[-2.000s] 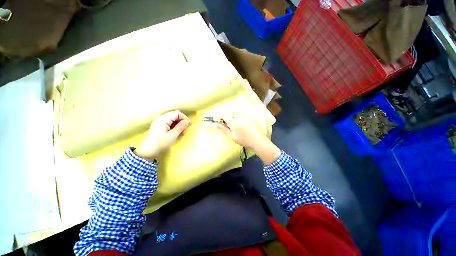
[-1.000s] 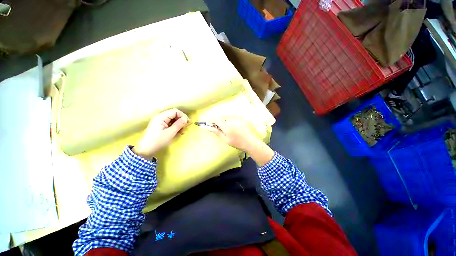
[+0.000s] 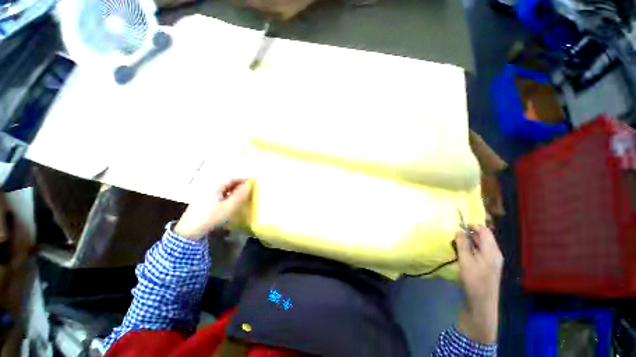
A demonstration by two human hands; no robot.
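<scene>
Yellow fabric pieces lie across the pale-covered table in front of me, washed out to near white, with a fold running across them. My left hand pinches the fabric's left edge between thumb and fingers. My right hand is at the fabric's right edge, closed around small thread snips whose thin tip points up and away from me. A black cord curves from my right hand over the fabric's near edge.
A white fan stands at the back left on the pale sheet. A dark green surface lies beyond. Brown pieces hang at the right edge. A red crate and blue bins are on the floor at right.
The view has swung left. My hands have moved apart from the middle to opposite edges of the fabric. The fan has come into view, and the fabric's near part lies differently.
</scene>
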